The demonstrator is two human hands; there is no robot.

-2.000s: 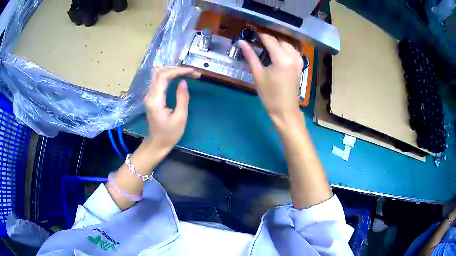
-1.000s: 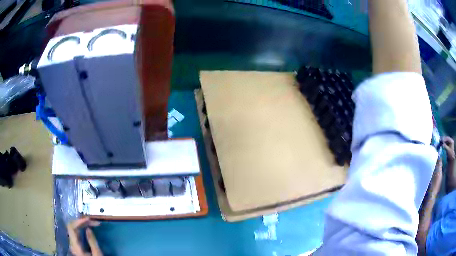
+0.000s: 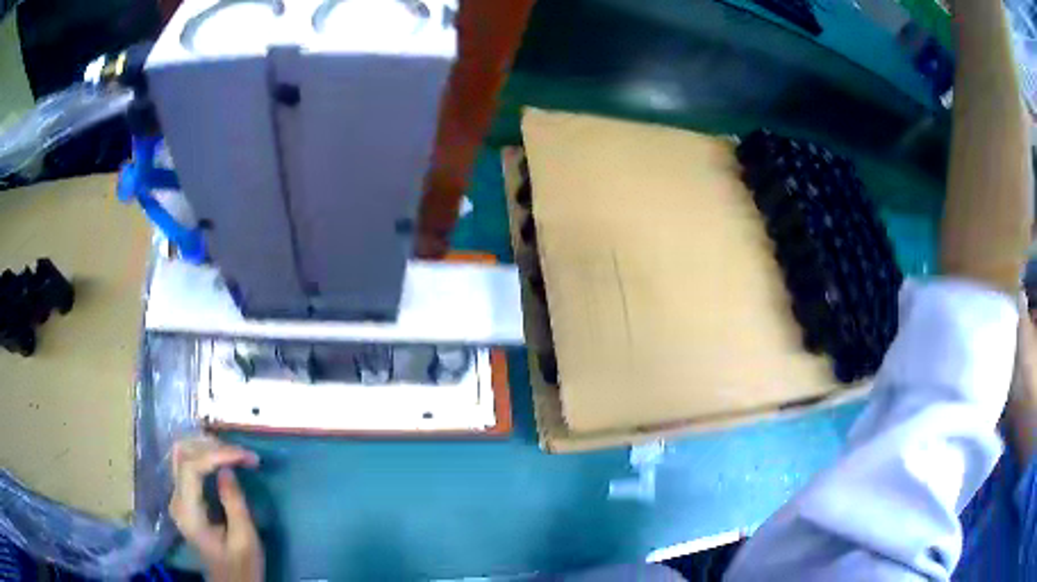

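The press fixture (image 3: pixel 341 404) is a silver bar on an orange-brown base, with four posts in a row under the wide press plate (image 3: pixel 455 301). The grey pneumatic press (image 3: pixel 330 182) stands above it. My left hand (image 3: pixel 216 500) is at the fixture's front left corner, fingers curled and apart, with nothing seen in it. My right arm reaches up along the right edge; my right hand is cut off by the top edge of the picture.
Cardboard layer sheets (image 3: pixel 648 284) lie right of the press, with stacked rows of black parts (image 3: pixel 830 250) on their right. Black parts (image 3: pixel 32 301) lie on a tan board (image 3: pixel 80 398) at left. A neighbouring person's sleeve shows at far right.
My right hand has left the fixture and my arm has reached up and right, out of the picture. My left hand stays near the fixture's left corner. The view has swung right.
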